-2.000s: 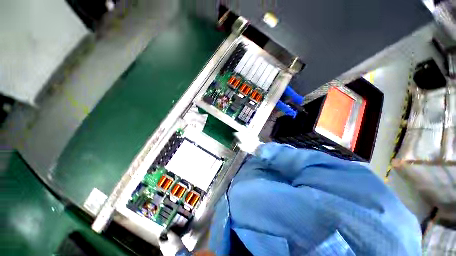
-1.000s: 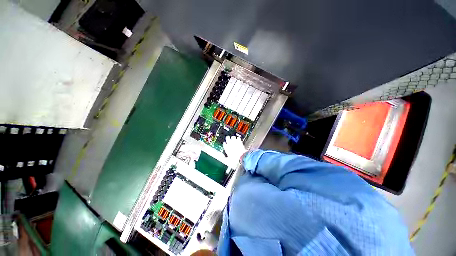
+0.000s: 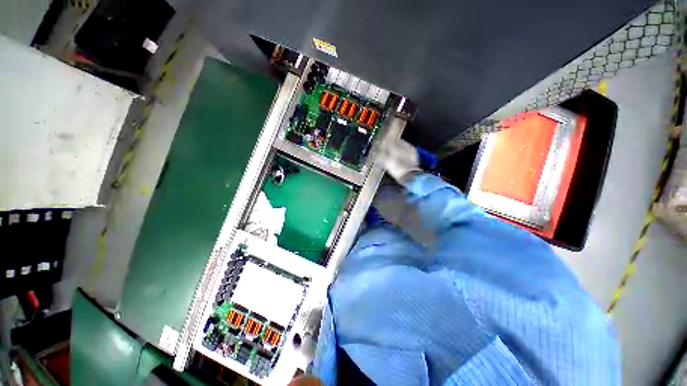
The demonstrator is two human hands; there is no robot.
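Observation:
The upper circuit board (image 3: 335, 121) sits in a pale pallet frame (image 3: 320, 160) between the rails, its far end against the dark machine. Its three orange coils face up. The lower circuit board (image 3: 254, 320), with a white block (image 3: 270, 292), lies in another pale frame nearer me. My right hand (image 3: 398, 157), gloved in white and blurred, is at the right rail beside the upper board; its fingers are unclear. My left hand (image 3: 305, 328), gloved, is at the lower frame's right edge, mostly hidden by my sleeve, with a small dark spot by it.
The conveyor's left rail (image 3: 239, 200) borders a green bench top (image 3: 199, 181). A dark grey machine (image 3: 452, 56) stands ahead. A crumpled white piece (image 3: 264, 219) lies between the boards. A black bin (image 3: 578, 200) holding a red-orange panel (image 3: 520, 162) is at the right.
The upper board has moved forward to the machine, widening the gap to the lower board. My right hand has moved forward from the upper board's near edge to the right rail.

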